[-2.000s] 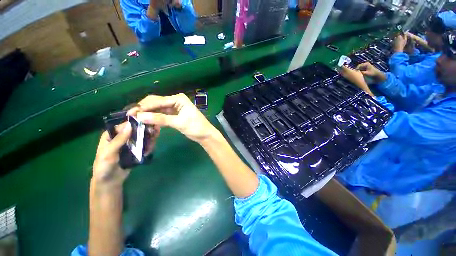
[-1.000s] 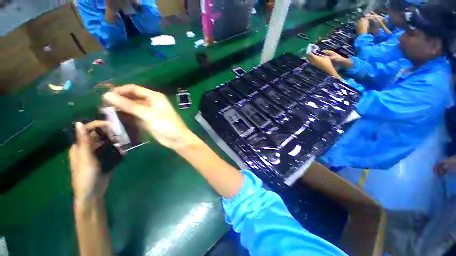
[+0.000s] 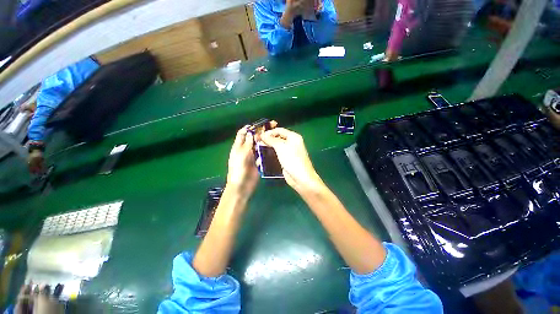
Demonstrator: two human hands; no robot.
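Observation:
An LCD module with a dark face and a white edge is held between my hands. My left hand grips it from the left side. My right hand has its thumb and fingertips pinched at its upper part. A small dark part shows at the fingertips; I cannot tell what it is. A black phone housing lies on the green bench beside my left forearm, partly hidden by it.
Stacked black blister trays stand at right. Two more LCD modules lie beyond, one upright in view, one near the post. A white gridded sheet lies at left, near another person's fingers. A grey-white flat piece lies far left. A person sits opposite.
The view has swung left, bringing in the gridded sheet. My hands have come together around the module. A black housing now shows on the bench beside my left forearm.

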